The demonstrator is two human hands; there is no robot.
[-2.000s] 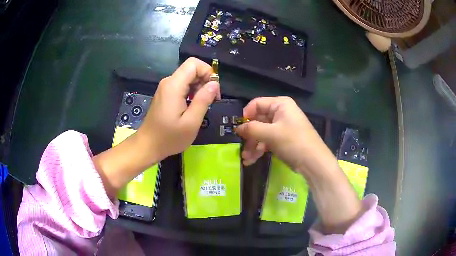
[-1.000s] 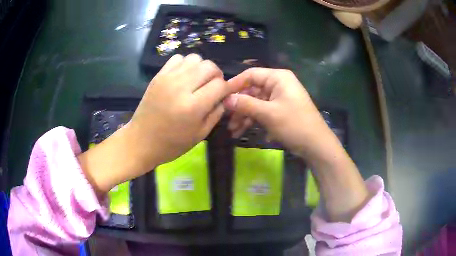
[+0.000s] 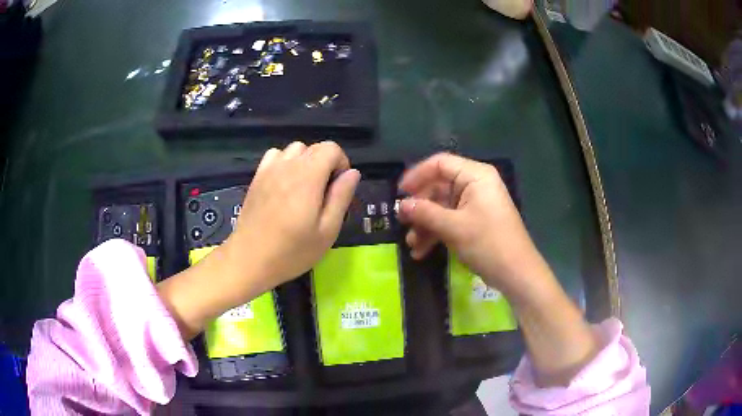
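Four phones lie back up in a wide black tray (image 3: 305, 325). The third phone from the left has a lime-green battery (image 3: 358, 301) with a white label. Small silver and gold card pieces (image 3: 377, 216) sit on its upper back. My left hand (image 3: 289, 207) is over this phone's upper left corner, fingers curled and tips turned away, so what it may hold is hidden. My right hand (image 3: 464, 213) is at its upper right, thumb tip beside a small silver piece; the fingers are blurred and a grip cannot be told.
A shallow black small-parts tray (image 3: 272, 128) with scattered gold, white and silver bits lies behind the phones. The dark green bench mat (image 3: 456, 81) ends at a pale strip (image 3: 582, 154) on the right. A light-coloured device (image 3: 679, 55) lies beyond it.
My hands have moved from the second phone to the third, and from together to apart. The gold strip earlier in my left hand no longer shows. The view has shifted right.
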